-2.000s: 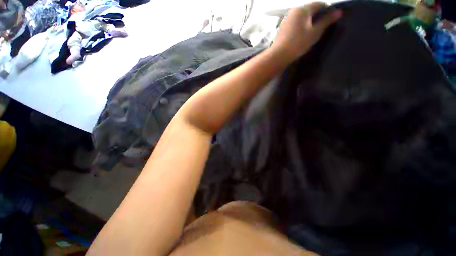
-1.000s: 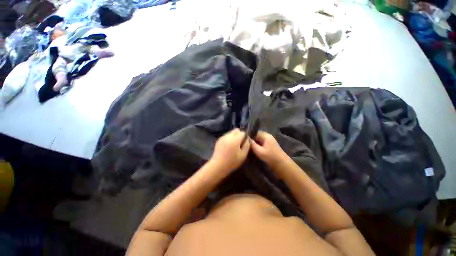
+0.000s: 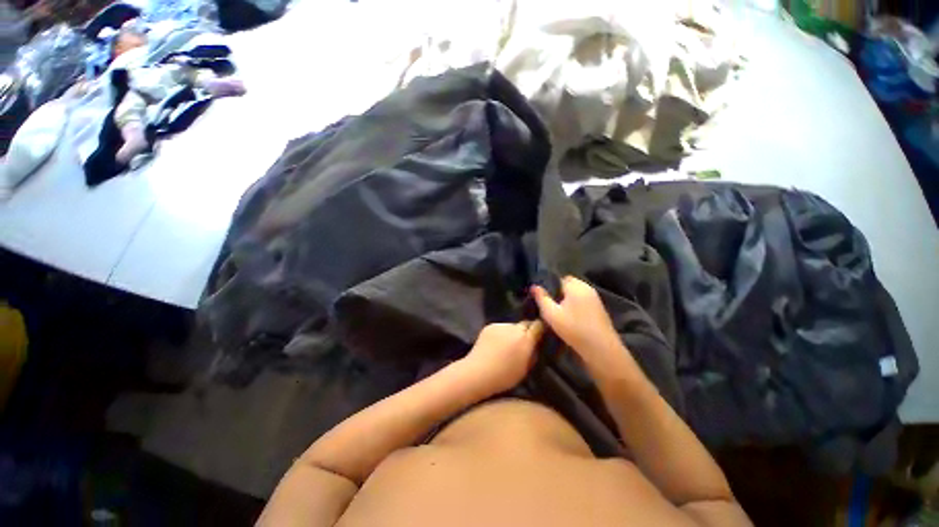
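A dark grey jacket (image 3: 607, 237) lies on the white table in front of me, its shiny blue-black lining (image 3: 762, 299) spread at the right with a small white label (image 3: 888, 365). My left hand (image 3: 507, 352) pinches the jacket's narrow matt edge near the centre. My right hand (image 3: 577, 314) pinches the same edge just above and to the right, fingertips close to the left ones. Whether a small tool is in either hand cannot be seen. A heap of the same grey cloth (image 3: 340, 206) lies at the left.
A cream garment heap (image 3: 618, 82) lies at the table's (image 3: 165, 226) far side. Mixed light and dark clothes (image 3: 134, 113) lie at the far left. Blue bagged goods (image 3: 896, 62) are beyond the right edge. A yellow thing (image 3: 10, 350) is low at the left.
Since two seconds ago the jacket has come down flat and both hands hold its edge. Since one second ago my left hand is slightly lower and further right; my right hand has shifted right.
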